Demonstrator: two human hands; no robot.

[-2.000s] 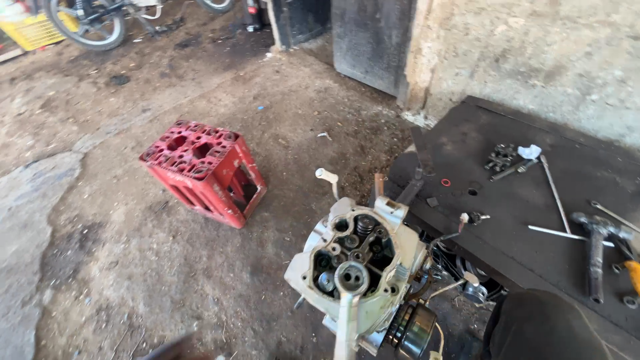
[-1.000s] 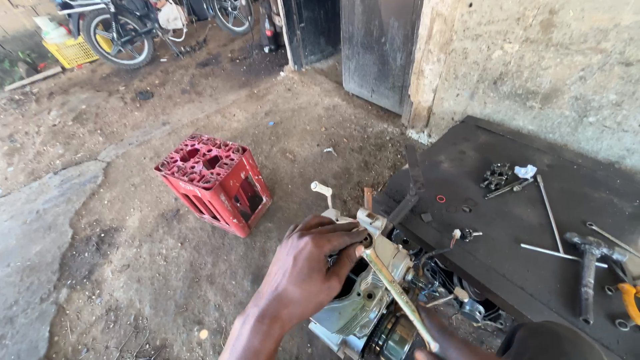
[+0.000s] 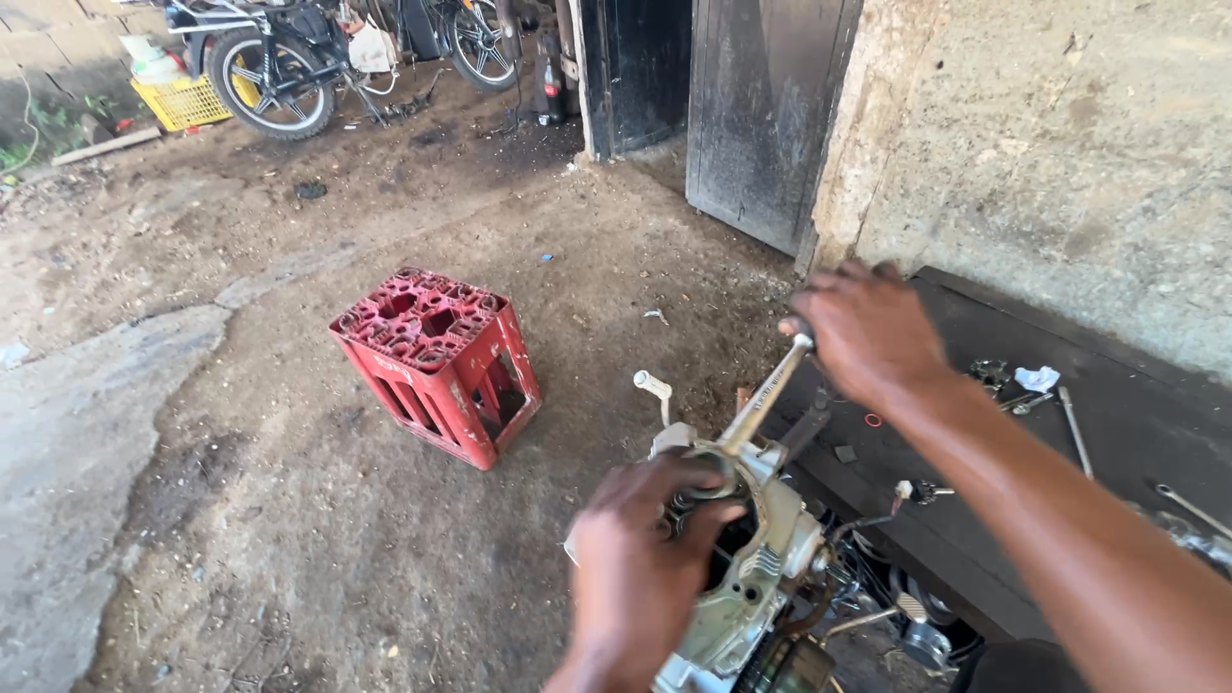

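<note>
An open engine crankcase of grey metal stands at the lower middle, gears partly visible inside. A long connecting rod or wrench-like metal bar slants up and right from its opening. My right hand is closed around the bar's upper end. My left hand rests over the crankcase opening, its thumb and fingers around the bar's round lower end; its palm side is hidden. A white-tipped lever sticks up behind the crankcase.
A dark workbench on the right bears a long rod-like tool, a red ring, white crumpled material and small metal parts. A red bottle crate stands on the dirt floor. Motorcycles and a dark door are behind.
The bar's free end, low in the earlier frames, now points up and right. My right hand has moved up with it. My left hand has moved down to the crankcase opening.
</note>
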